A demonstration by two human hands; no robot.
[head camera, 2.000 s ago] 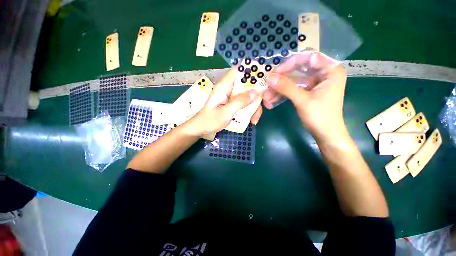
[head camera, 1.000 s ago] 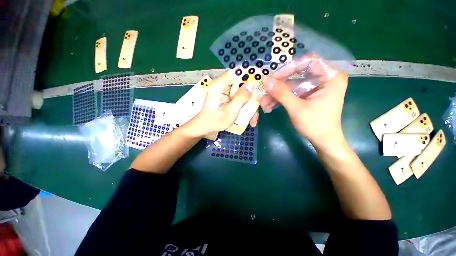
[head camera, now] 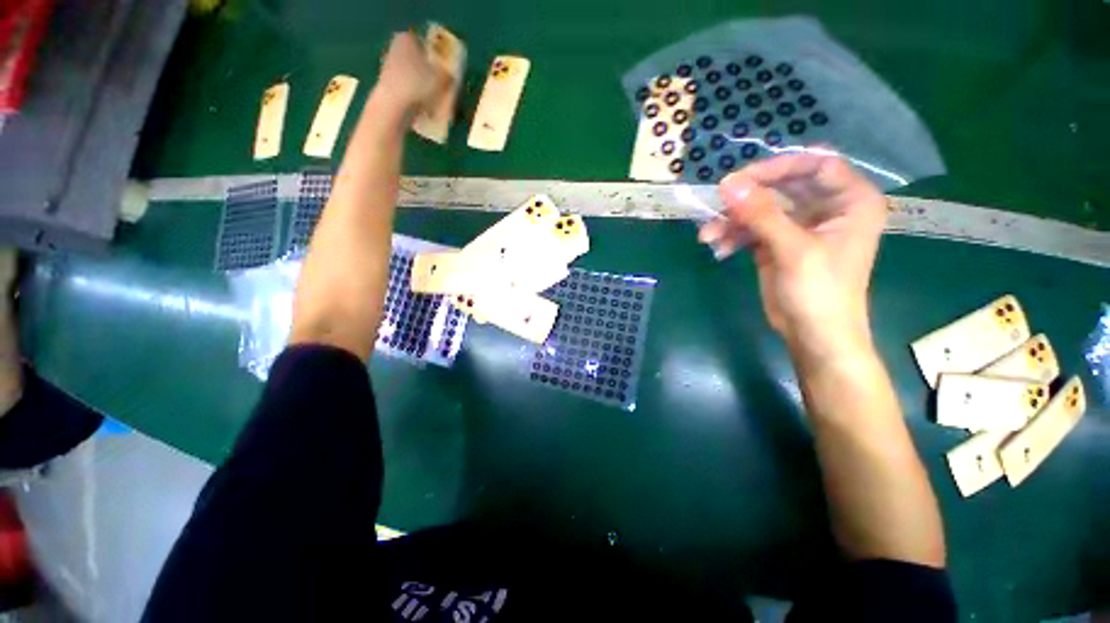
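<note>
My left hand (head camera: 411, 76) is stretched out to the far side, on a cream phone back panel (head camera: 441, 97) that stands among other panels; the panel is slightly blurred. My right hand (head camera: 813, 219) is raised right of centre and pinches a clear film sheet with rows of dark rings (head camera: 749, 116). The sheet spreads away from me and partly covers another cream panel (head camera: 654, 152). Overlapping cream panels (head camera: 505, 262) lie at centre-left, on and beside a dotted sheet with a white backing (head camera: 411, 319). A grey-black ring sheet (head camera: 596, 341) lies just right of them.
Single panels (head camera: 272, 122) lie along the far side beyond the pale strip (head camera: 584, 201). A panel pile (head camera: 992, 402) lies at right. Dark ring sheets (head camera: 250, 225) and crumpled clear plastic (head camera: 262, 319) are at left. A person's arm (head camera: 10, 335) shows at the left edge.
My left hand has left the ring sheet and reached to the far left panels. The centre panels are now uncovered. My right hand still holds the film, now slightly farther right.
</note>
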